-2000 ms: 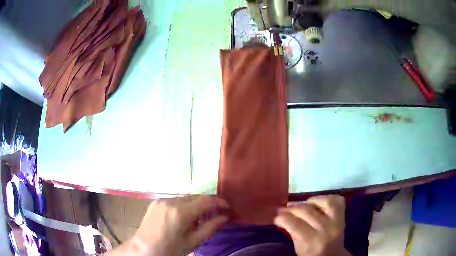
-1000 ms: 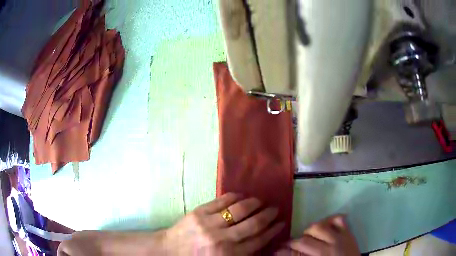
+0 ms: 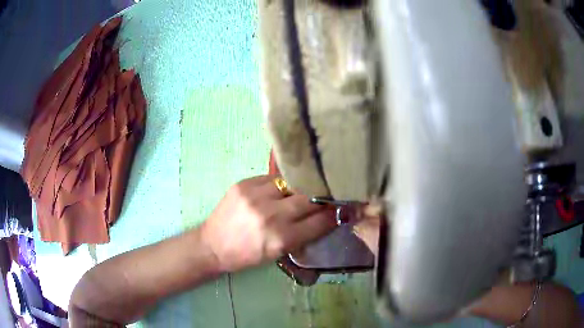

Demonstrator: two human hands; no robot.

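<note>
The cream sewing machine head [image 3: 448, 160] fills the centre and right and hides the needle area. A small sliver of rust-brown fabric [image 3: 273, 164] shows between the head's left edge and my left hand. My left hand [image 3: 259, 221], with a gold ring, lies palm down with curled fingers reaching under the head's lower edge; its fingertips are partly hidden. My right hand [image 3: 368, 227] is mostly hidden behind the head; only fingers show near the metal guide, and its forearm shows at the lower right. Whether either hand grips the fabric is hidden.
A fanned stack of rust-brown pieces [image 3: 83, 141] lies on the left of the pale green table [image 3: 211, 134]. A shiny metal plate [image 3: 333, 250] shows below my left fingers. A metal screw with a spring [image 3: 536, 218] and a red-handled tool [image 3: 565, 208] are at the right.
The view has moved closer, so the machine head looks larger. Both hands have moved up to the needle area. The long fabric panel, earlier laid towards me, is now almost wholly out of sight.
</note>
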